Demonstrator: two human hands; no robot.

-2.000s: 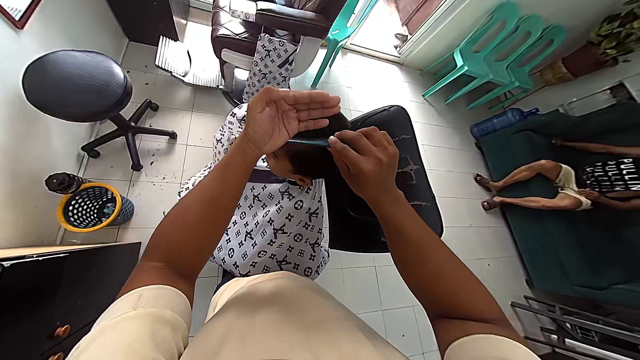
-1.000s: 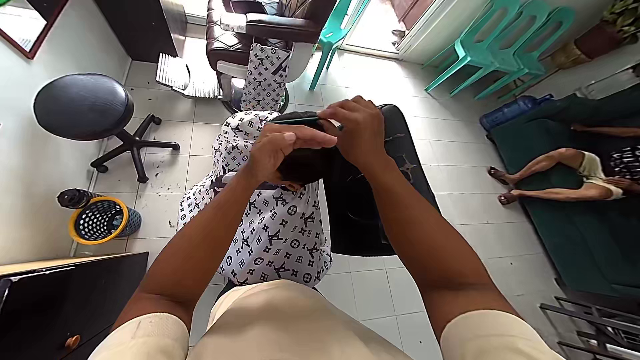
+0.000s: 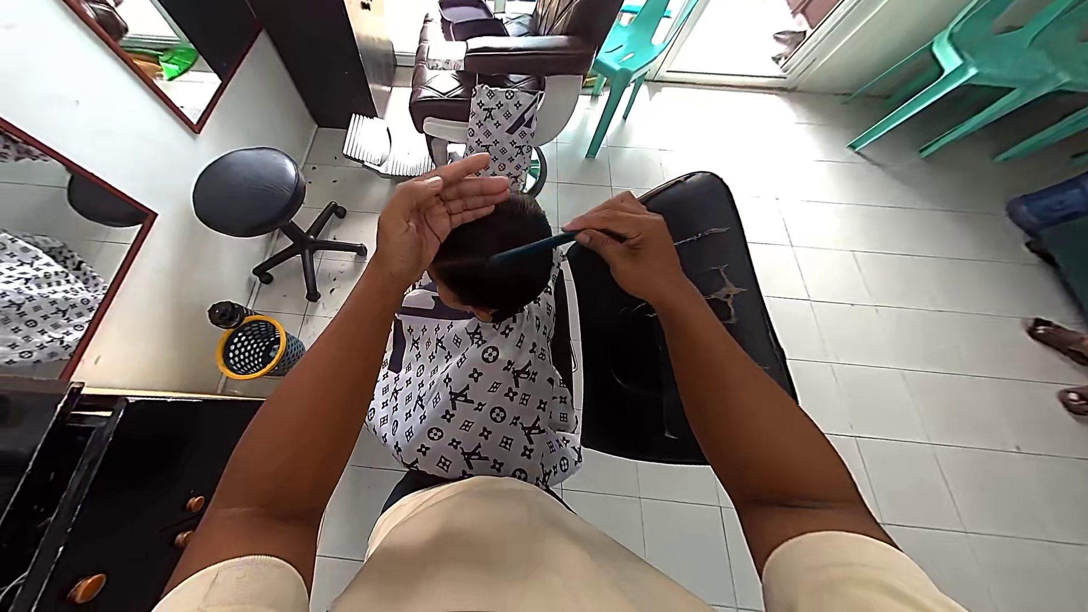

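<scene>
A seated person's head with short dark hair (image 3: 501,246) is in front of me, and a white patterned barber cape (image 3: 484,391) covers the body. My right hand (image 3: 625,242) grips a dark teal comb (image 3: 537,247), whose far end lies against the hair. My left hand (image 3: 433,217) is at the left side of the head, palm turned inward and fingers extended, with nothing held. Whether its fingers touch the hair I cannot tell. Right of the head stands the worn black backrest (image 3: 663,340) of the chair, its covering cracked.
A black stool (image 3: 249,192) and a yellow-rimmed basket (image 3: 252,347) stand at left, near framed mirrors. A black cabinet (image 3: 144,476) is at lower left. Ahead is a brown barber chair (image 3: 527,55); green plastic chairs (image 3: 977,68) are at upper right. A person's sandaled feet show at the right edge.
My left hand has drawn apart from my right hand and opened out beside the head. The comb now slopes down onto the hair. The view has turned left.
</scene>
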